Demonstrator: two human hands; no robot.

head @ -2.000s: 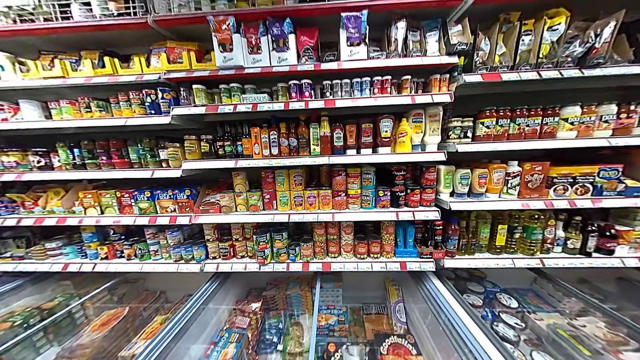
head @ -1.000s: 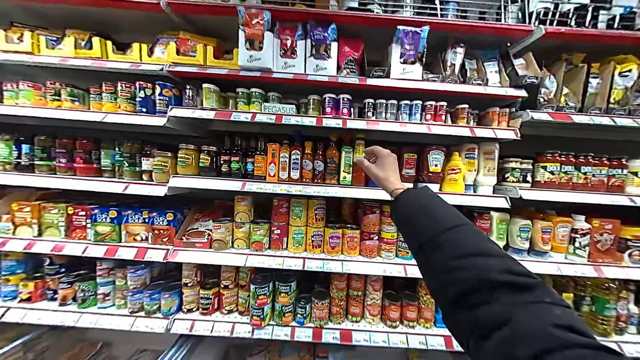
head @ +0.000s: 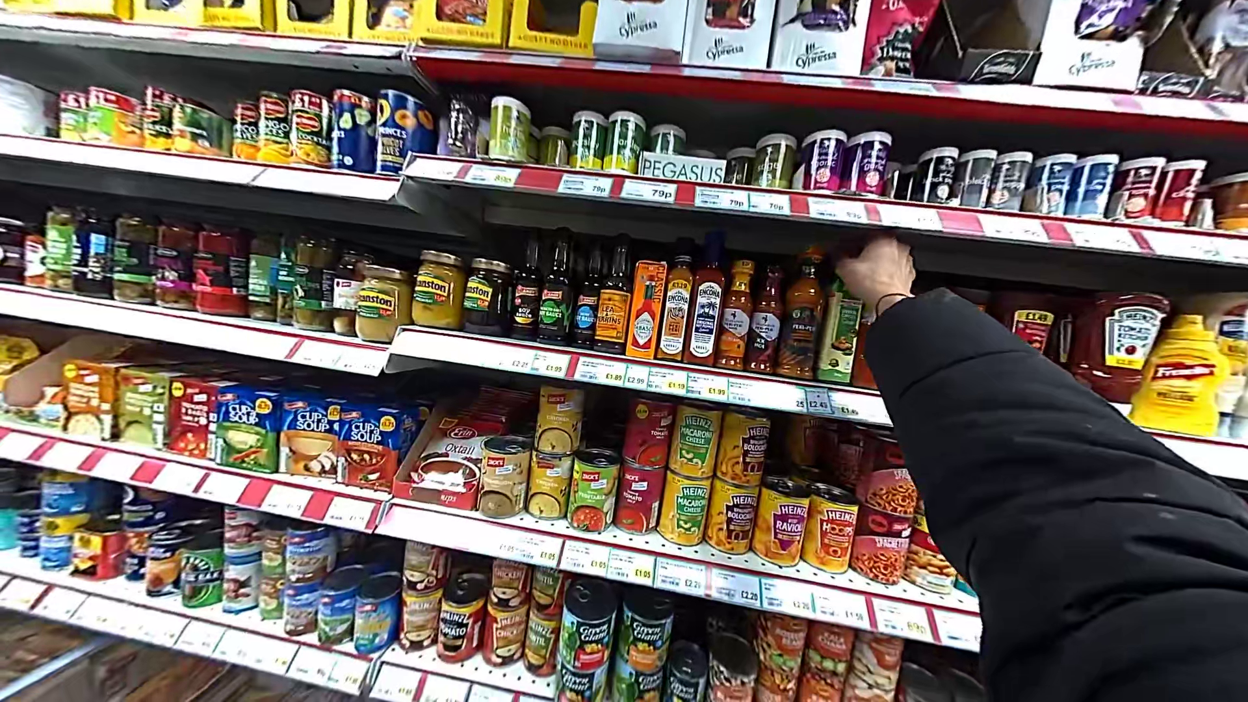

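Note:
My right hand, at the end of a black padded sleeve, reaches to the sauce shelf. Its fingers are at the top of the row, just above and right of a green sauce box; their tips are partly hidden, so a hold cannot be told. To the left stand an orange sauce bottle, a dark red sauce bottle, Encona bottles and an orange-red Tabasco box. My left hand is out of view.
The shelf edge above runs close over my hand, with spice tubs on it. Right of the sleeve stand a Heinz ketchup bottle and a French's mustard bottle. Heinz cans fill the shelf below.
Two seconds ago no hand was in view; one second ago my right hand was at the sauce bottles, where it remains. The view has moved closer to the shelves.

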